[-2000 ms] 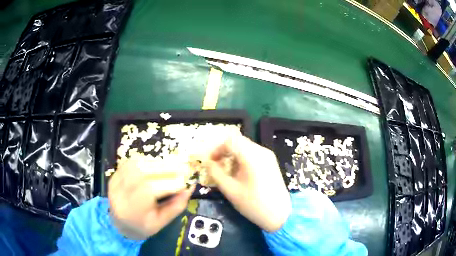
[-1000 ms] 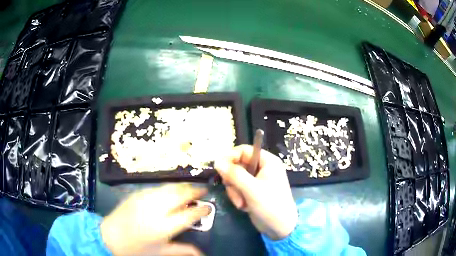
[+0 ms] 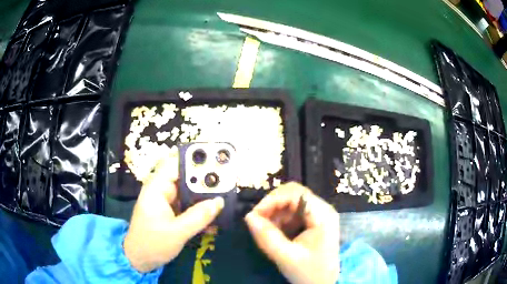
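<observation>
My left hand (image 3: 167, 222) holds a black camera unit (image 3: 210, 167) with a white rounded-square face and three dark ringed lenses, raised in front of the larger parts tray (image 3: 205, 97). My thumb lies at its lower edge and my fingers are at its left side. My right hand (image 3: 297, 230) is to the right of the unit, apart from it, with fingers curled. A short piece of the dark tweezers (image 3: 302, 206) shows between its fingers; the rest is hidden. Cream-white pieces (image 3: 256, 133) fill the larger tray.
A smaller black tray (image 3: 376, 115) with sparser white pieces (image 3: 378, 161) is at the right. Glossy black compartment trays stand at far left (image 3: 78, 122) and far right (image 3: 472, 150). Two long white strips (image 3: 333, 52) and yellow tape (image 3: 246, 64) lie behind; more yellow tape (image 3: 201, 260) lies in front.
My left hand has taken the camera unit from the bench and raised it. My right hand has moved slightly right and down, and the tweezers no longer stand upright above it.
</observation>
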